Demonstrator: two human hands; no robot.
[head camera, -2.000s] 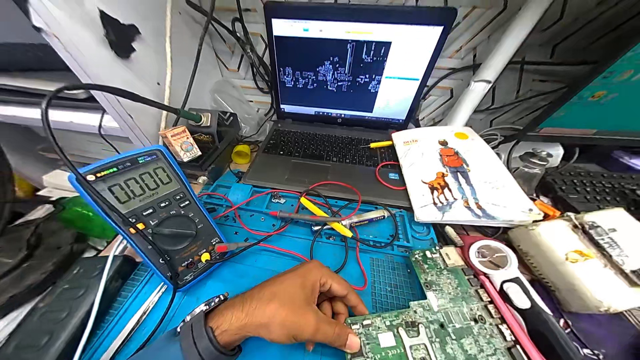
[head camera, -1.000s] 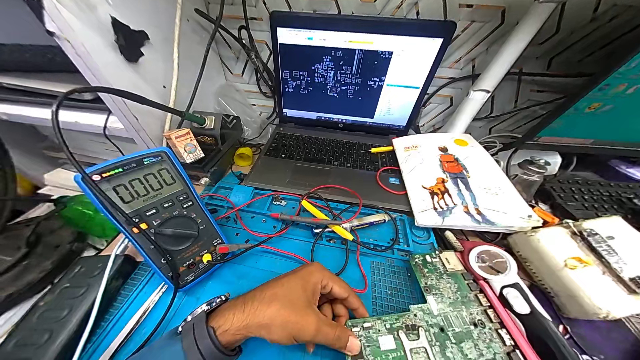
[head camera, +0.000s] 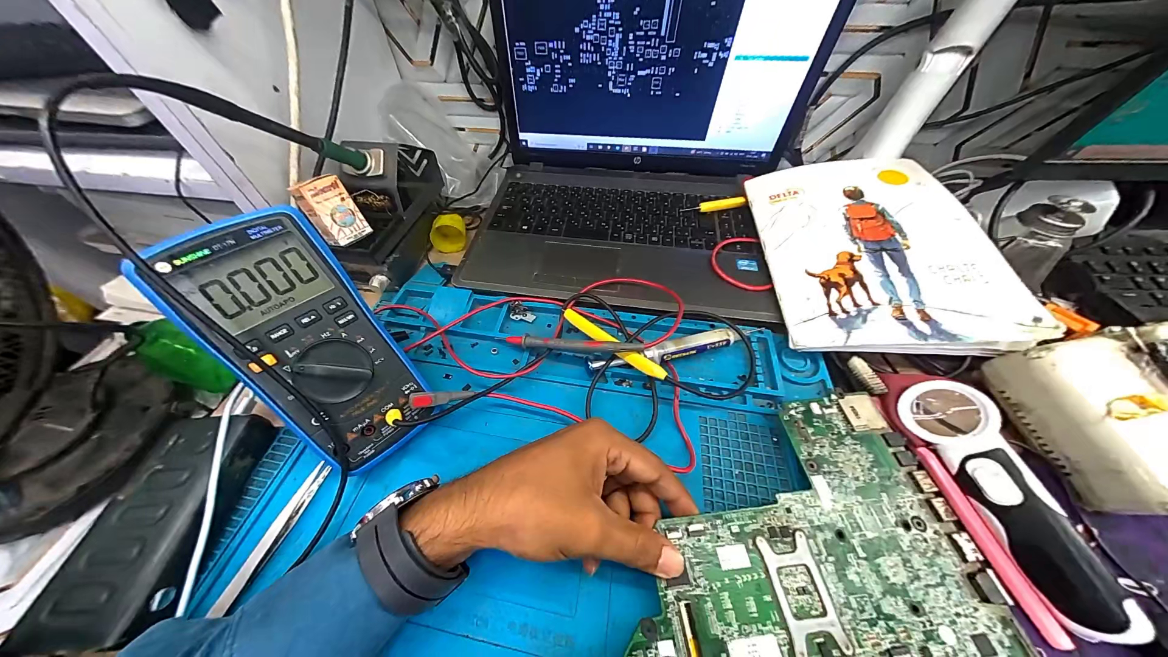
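Observation:
My left hand (head camera: 584, 502), in a blue sleeve with a wristwatch, grips the left edge of a green laptop motherboard (head camera: 730, 598), thumb on top and fingers partly hidden at the edge. A metal bracket (head camera: 803, 593) is on the board. My right hand is out of the picture. Behind the hand, test probes (head camera: 616, 345) with red and black leads lie crossed on a blue silicone repair mat (head camera: 538, 598), beside a pen-like tool (head camera: 689, 347). At the left, a blue-framed digital multimeter (head camera: 278, 338) leans tilted; its display reads 0.000.
An open laptop (head camera: 593, 228) at the back shows a board layout. A notebook with an illustrated cover (head camera: 894, 265) overlaps its right corner. A handheld magnifier (head camera: 1013, 493) and pink tweezers (head camera: 990, 547) lie right of the board. A small box (head camera: 330, 210) rests on a black device (head camera: 392, 201).

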